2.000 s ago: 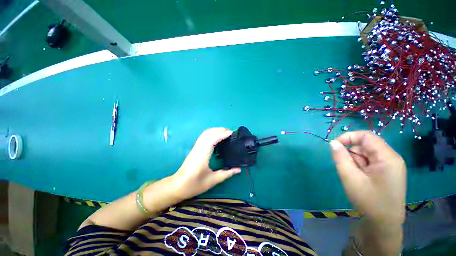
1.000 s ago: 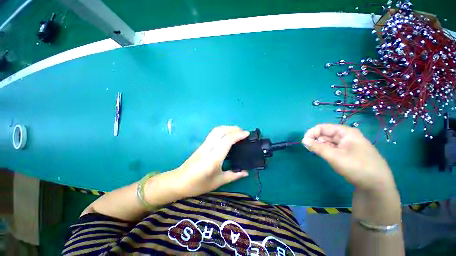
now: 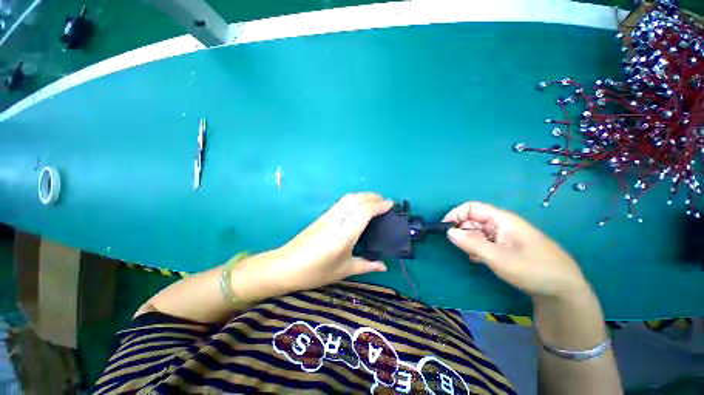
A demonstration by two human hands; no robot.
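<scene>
A black plastic housing (image 3: 388,235) is held just above the teal bench, near its front edge. My left hand (image 3: 340,238) grips it from the left. Its black prongs (image 3: 436,227) point right. A thin attached lead (image 3: 408,276) hangs from its near side. My right hand (image 3: 494,241) is at the prong tips, fingertips pinched on a thin lead wire (image 3: 472,225). The wire's connector end is hidden at the prongs and fingers, so how far it sits in them cannot be told.
A large red wire pile (image 3: 656,116) lies at the right, before a carton. Tweezers (image 3: 200,154) and a white tape roll (image 3: 49,185) lie at left. A white rail (image 3: 347,25) runs along the back, with dark housings (image 3: 76,31) beyond it. A dark object (image 3: 693,239) is at the right edge.
My right hand has moved left with the wire, from clear of the housing to its prong tips. My left hand still holds the housing, now turned slightly. The whole view has shifted somewhat.
</scene>
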